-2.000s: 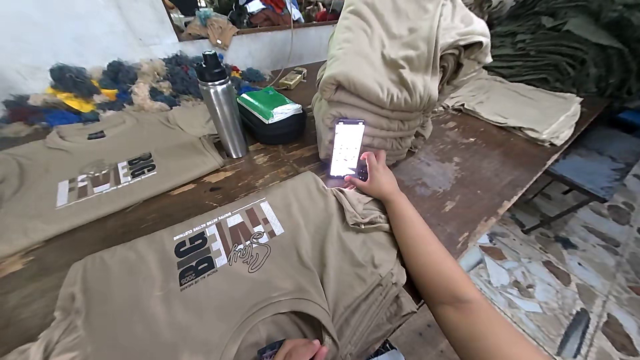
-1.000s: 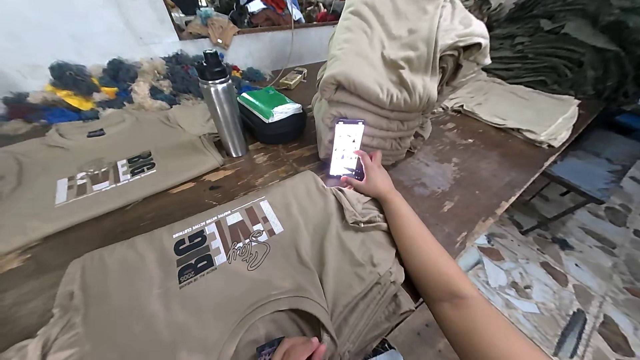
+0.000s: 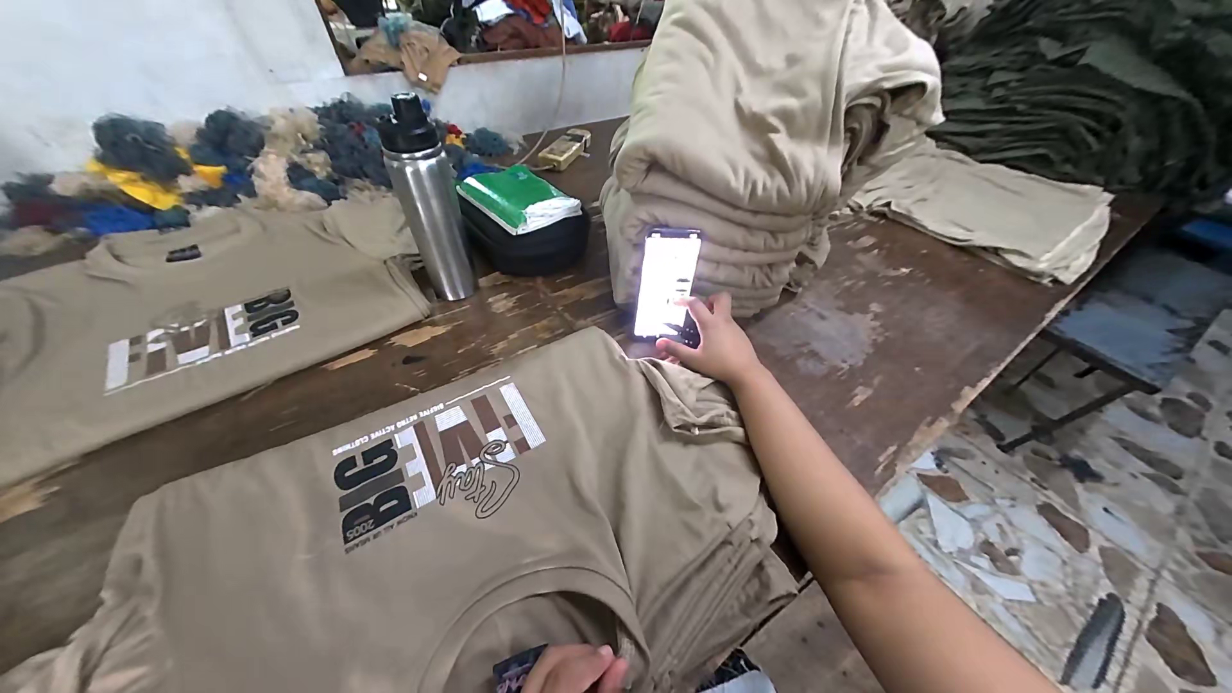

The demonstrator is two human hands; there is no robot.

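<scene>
My right hand (image 3: 710,342) is at a smartphone (image 3: 666,284) with a bright screen, its fingers at the phone's lower right edge. The phone leans upright against a tall stack of folded beige fabric (image 3: 741,115). At the bottom edge, my left hand (image 3: 577,669) is at the neckline of a printed khaki T-shirt (image 3: 260,568), beside its dark neck label (image 3: 520,666); much of that hand is cut off by the frame. The shirt lies on a pile of similar ones. Another printed khaki T-shirt (image 3: 58,308) lies flat at the left.
On the worn wooden table (image 3: 866,366) stand a steel bottle (image 3: 428,202) and a black case (image 3: 539,241) with a green packet (image 3: 518,197) on top. Thread bundles (image 3: 279,154) line the wall. Dark green fabric (image 3: 1078,87) is piled at back right, near a metal stool (image 3: 1136,318).
My right thumb and fingers have shifted slightly at the phone, and what its screen shows has changed. My left hand stays at the neckline.
</scene>
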